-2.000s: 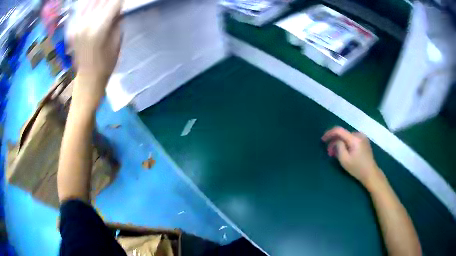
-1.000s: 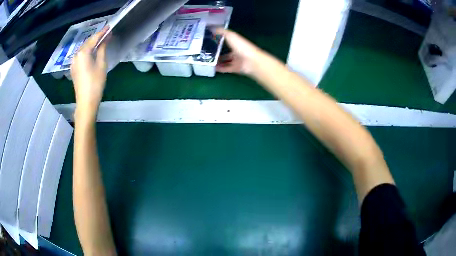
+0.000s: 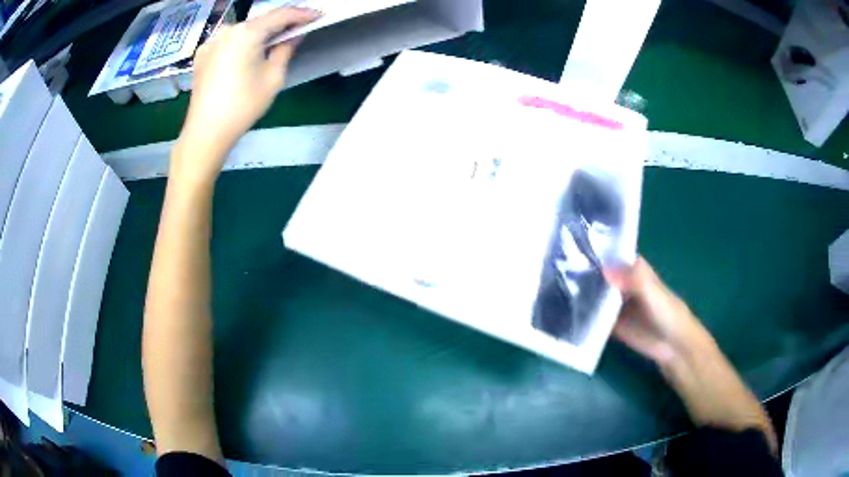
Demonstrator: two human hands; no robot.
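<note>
My right hand (image 3: pixel 652 312) grips the right end of a white blister tray (image 3: pixel 419 177) and holds it tilted over the green worktop. The tray has a black bundle in clear wrap at its right end and a pink-red streak on its far edge. My left hand (image 3: pixel 244 70) is shut on the flap of a white retail box (image 3: pixel 382 45) at the back, whose open end faces me. The box is cut off by the top edge. The tray is apart from the box.
Another filled tray (image 3: pixel 154 47) lies on the belt at the back left. A row of white boxes (image 3: pixel 56 252) leans at the left. A white box (image 3: pixel 610 47) stands behind the tray, another (image 3: pixel 815 74) at the far right. A white strip (image 3: pixel 745 163) crosses the worktop.
My right hand has taken hold of a tray and brought it off the belt towards me. My left hand has moved slightly right with the box, whose open end now shows.
</note>
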